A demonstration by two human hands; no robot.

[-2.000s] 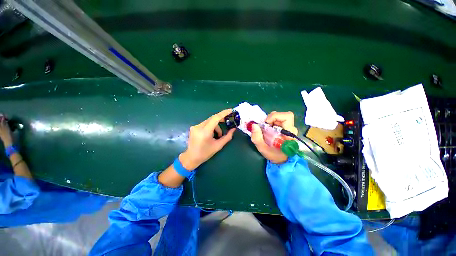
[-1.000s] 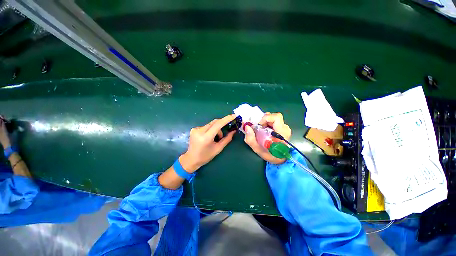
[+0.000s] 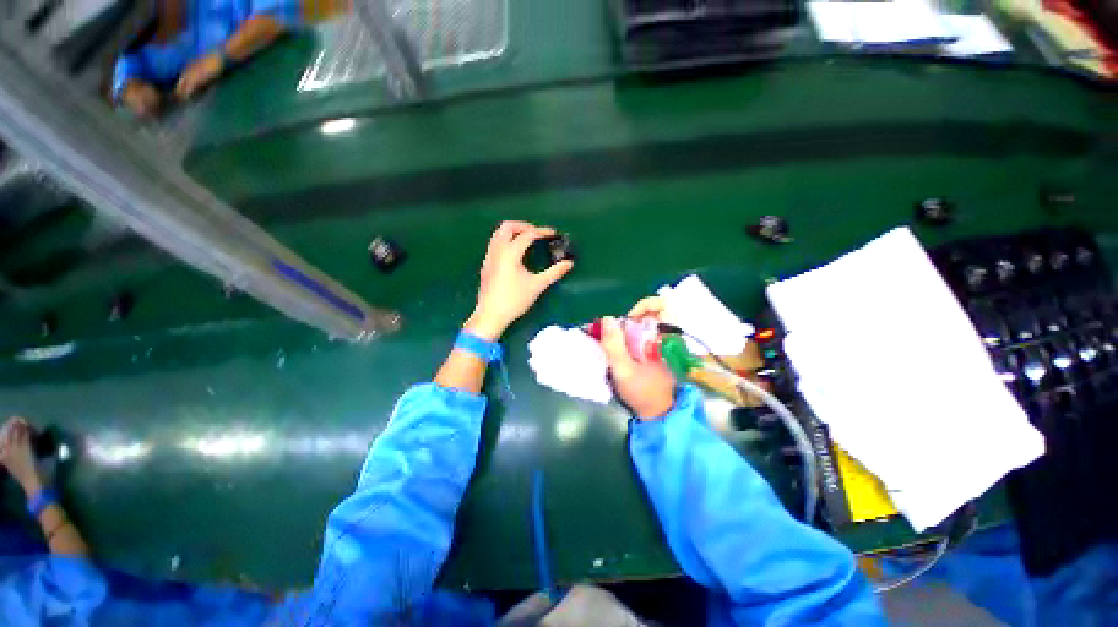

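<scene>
My left hand (image 3: 513,277) is stretched forward over the belt with its fingers around a small black part (image 3: 554,252). My right hand (image 3: 640,367) holds the dispensing syringe (image 3: 639,339), which has red-pink contents and a green adapter (image 3: 678,356). Its needle tip is hidden by my fingers. A crumpled white cloth (image 3: 571,363) lies at the fingers of my right hand. A clear air hose (image 3: 794,429) curves from the adapter towards the dispenser (image 3: 824,473).
More black parts (image 3: 770,229) lie spaced along the green belt (image 3: 650,159). White paper (image 3: 901,374) covers the dispenser. Black parts trays (image 3: 1042,319) are at the right. A metal post (image 3: 209,208) slants at the left. Another person's hand (image 3: 19,451) is at the far left.
The view has tilted up. My left hand has moved forward with the black part, away from the syringe and cloth. My right hand still holds the syringe.
</scene>
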